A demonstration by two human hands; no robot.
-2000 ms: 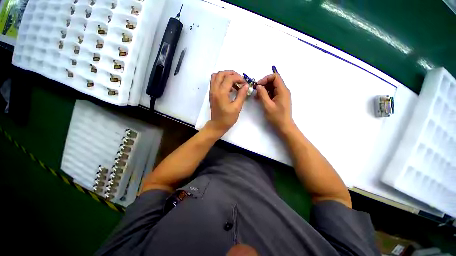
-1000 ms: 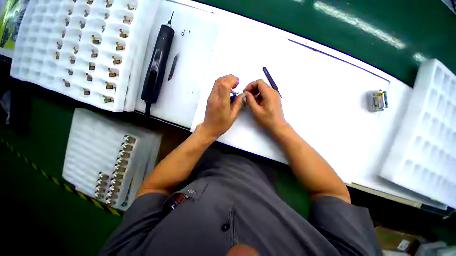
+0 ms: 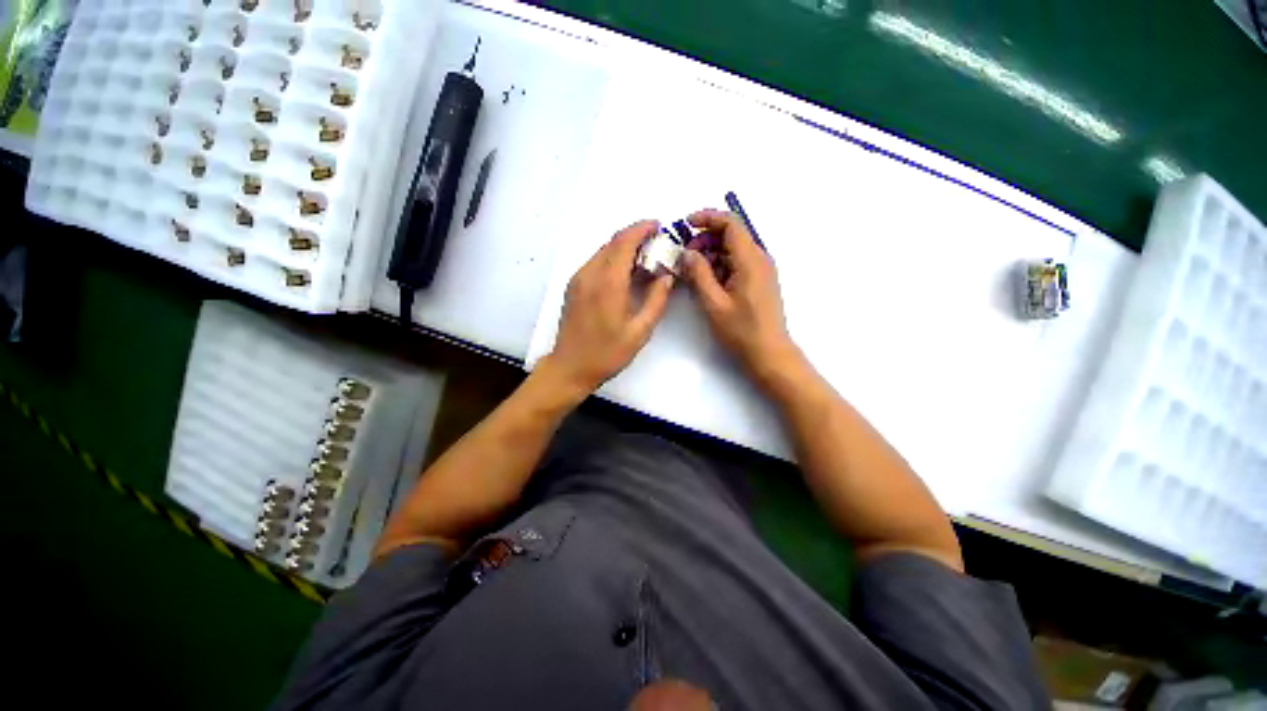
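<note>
My left hand and my right hand meet over the white work sheet. Their fingertips hold a small whitish module body between them. Short dark parts show at its upper right, too small to name. Dark slim tweezers show just beyond my right fingers; the lower end is hidden by my right hand, so I cannot tell if the hand holds them or they lie on the sheet.
The black electric screwdriver lies left, beside a short dark pointed tool and tiny screws. Parts tray is far left, lower tray below it. Loose modules and an empty tray are right.
Both hands have come together and moved slightly left. The module is turned, now showing a white face. The dark tweezers, earlier mostly hidden, show longer beyond my right hand.
</note>
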